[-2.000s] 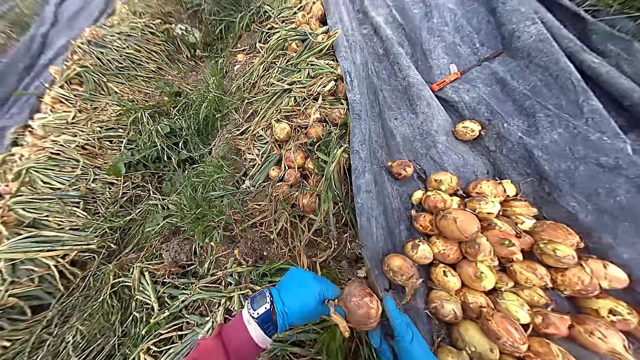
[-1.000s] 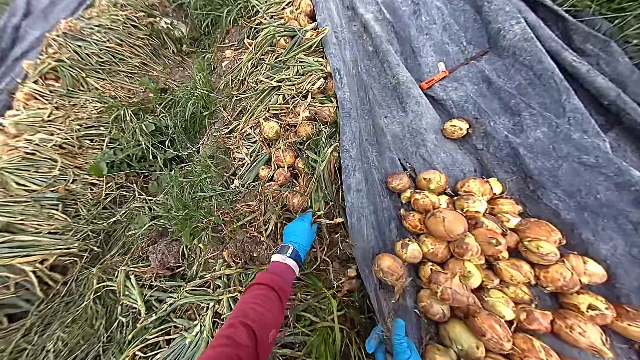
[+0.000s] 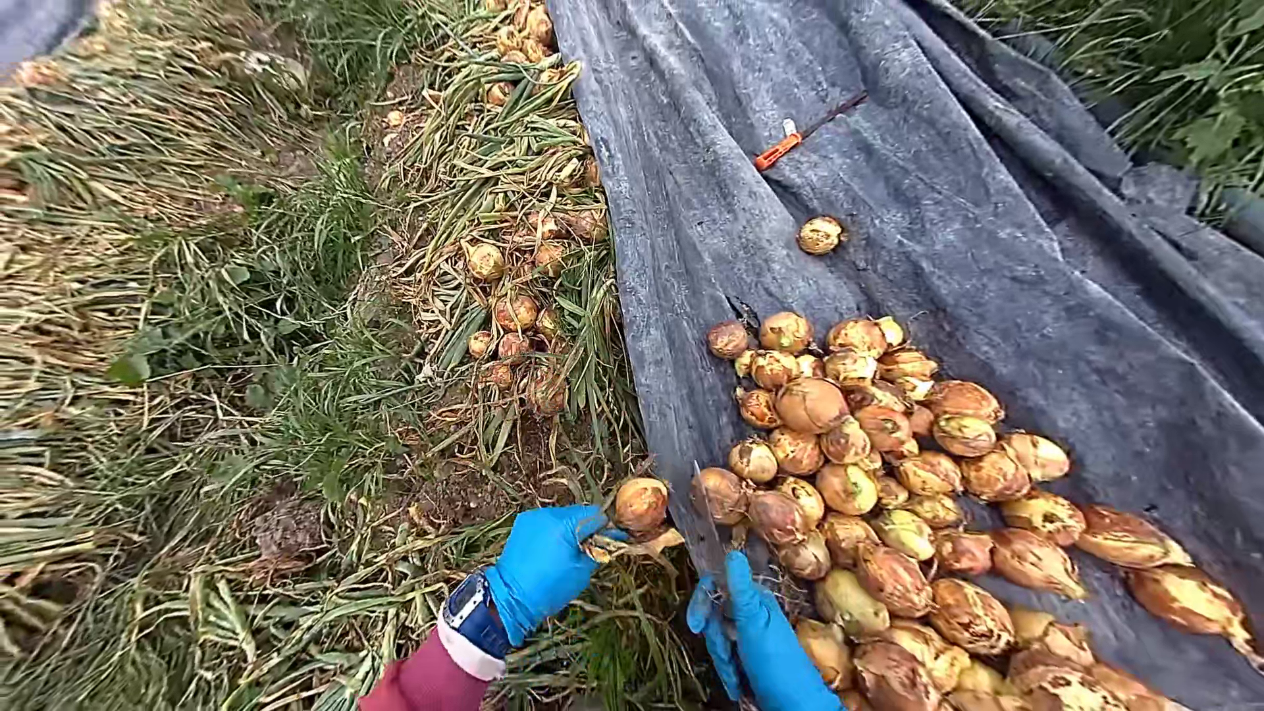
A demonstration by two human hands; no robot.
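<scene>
My left hand (image 3: 548,563), in a blue glove, grips the dry stem of an onion (image 3: 641,506) just left of the fabric's edge. My right hand (image 3: 755,632), also gloved in blue, is closed around a knife whose thin blade (image 3: 703,518) points up, a short way right of that onion. The knife's handle is hidden in the glove. Beside my right hand, a pile of yellow-brown onions (image 3: 810,405) lies on dark grey ground fabric (image 3: 1047,326).
Farther up the fabric lie a single onion (image 3: 820,235) and an orange-handled tool (image 3: 778,151) with a dark, thin blade. Left of the fabric, more onions (image 3: 515,312) lie among fallen leaves. Green weeds (image 3: 326,237) and dry onion tops (image 3: 89,267) cover the ground farther left.
My left hand was at the onions on the ground one second ago; it is now back near the fabric's edge with an onion. The knife blade in my right hand now shows upright.
</scene>
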